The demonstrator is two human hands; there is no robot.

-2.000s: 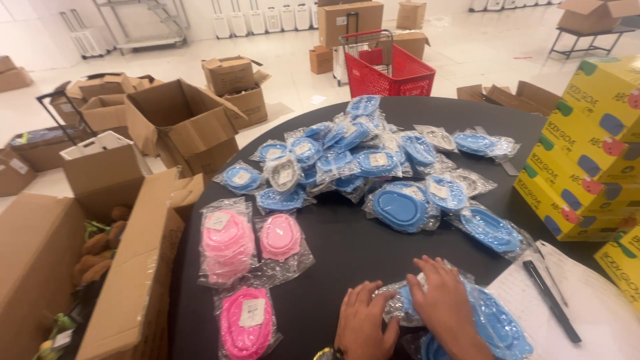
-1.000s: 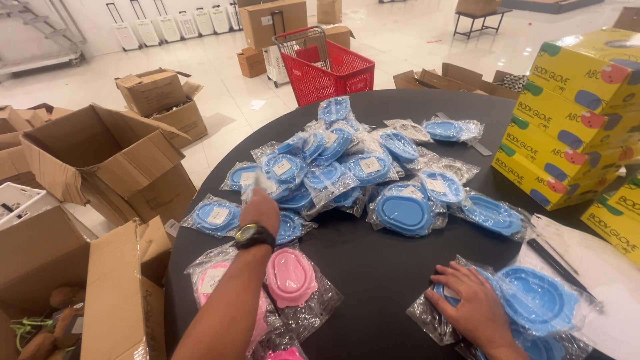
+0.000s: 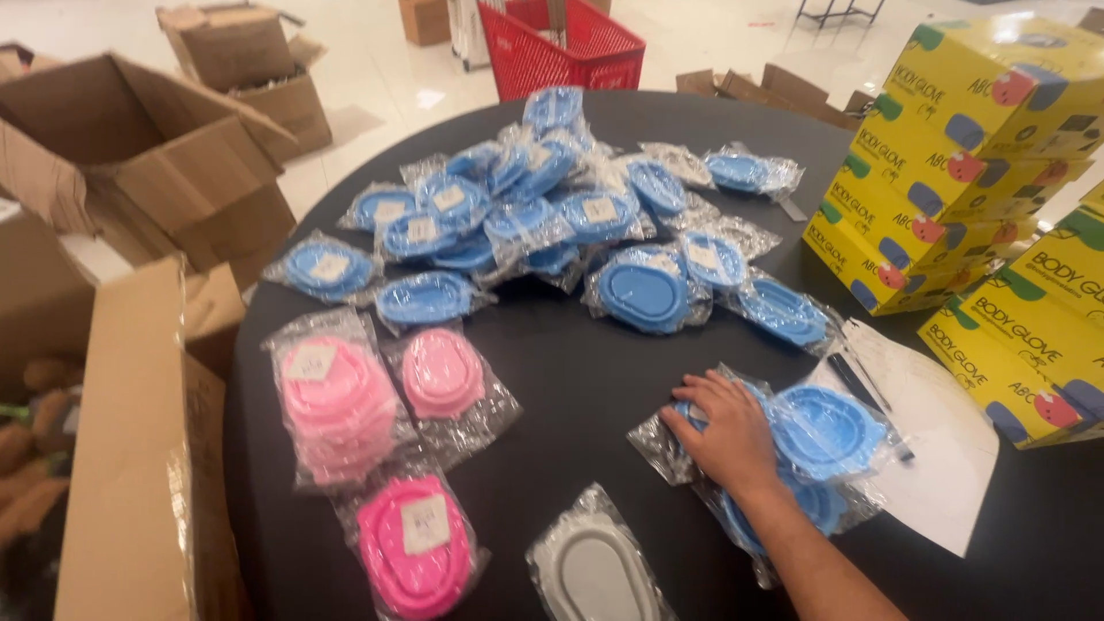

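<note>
My right hand [image 3: 729,427] lies spread over a blue plastic-wrapped tray at the right front of the black round table [image 3: 569,371]. Beside and below it are more wrapped blue trays [image 3: 824,429]. A heap of bagged blue oval trays [image 3: 517,216] covers the table's middle and back. At the left are bagged light pink trays [image 3: 336,397], another light pink one [image 3: 442,373] and a hot pink one [image 3: 416,543] bearing a white label. A bagged grey tray [image 3: 595,569] lies at the near edge, partly cut off by the frame. My left hand is out of view.
Yellow printed boxes [image 3: 949,181] are stacked at the right. Near them lie a paper sheet [image 3: 940,440] and a black marker [image 3: 849,375]. Open cardboard boxes [image 3: 147,164] stand left of the table. A red shopping cart [image 3: 569,56] is behind it.
My left hand, which was at the blue heap a second ago, has gone out of view. A grey tray now shows at the near edge. My right hand stays on the blue trays.
</note>
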